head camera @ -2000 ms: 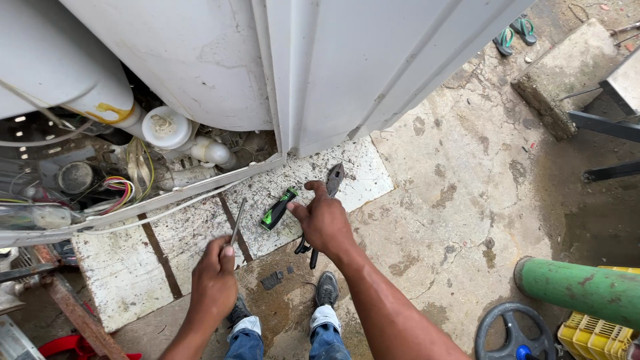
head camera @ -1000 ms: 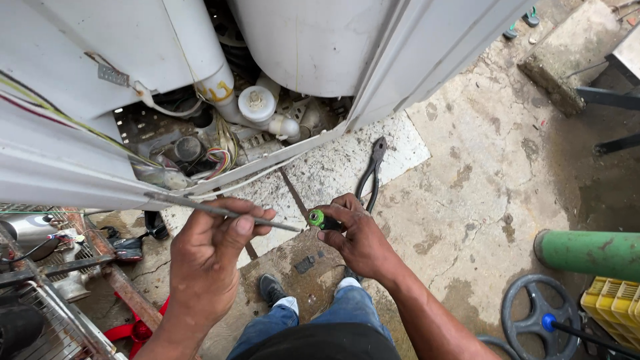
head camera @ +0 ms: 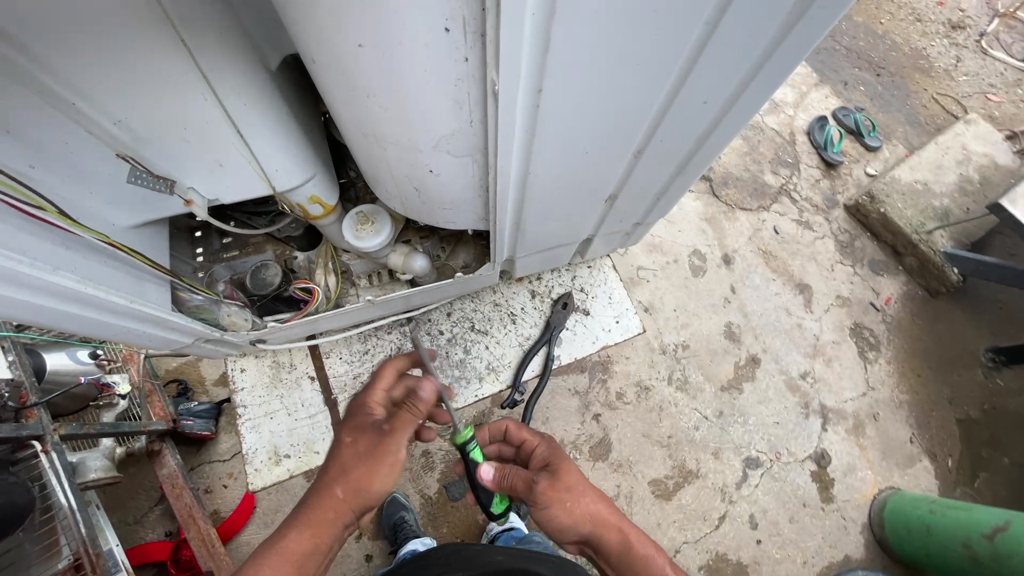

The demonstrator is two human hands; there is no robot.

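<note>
My right hand (head camera: 532, 476) grips the green and black handle of a screwdriver (head camera: 478, 472). The fingers of my left hand (head camera: 390, 424) are closed around its metal shaft, whose end points up toward the white machine. Black-handled pliers (head camera: 546, 348) lie with their jaws away from me on a speckled white board (head camera: 480, 344), just beyond my right hand. Above the board stands the machine's white housing (head camera: 592, 120). Its open lower part shows a white round plastic cap (head camera: 368, 228), a pipe elbow and loose coloured wires (head camera: 306, 298).
A rusty metal frame (head camera: 172, 480) with wire racks and parts stands at the left, near a red ring-shaped piece (head camera: 232, 520). A green cylinder (head camera: 952, 532) lies at lower right. Sandals (head camera: 844, 136) and a concrete block (head camera: 936, 200) are at upper right.
Two seconds ago the green and black handle lay on the board under my right hand, with the rod apart in my left. Now handle and shaft are joined in line between both hands.
</note>
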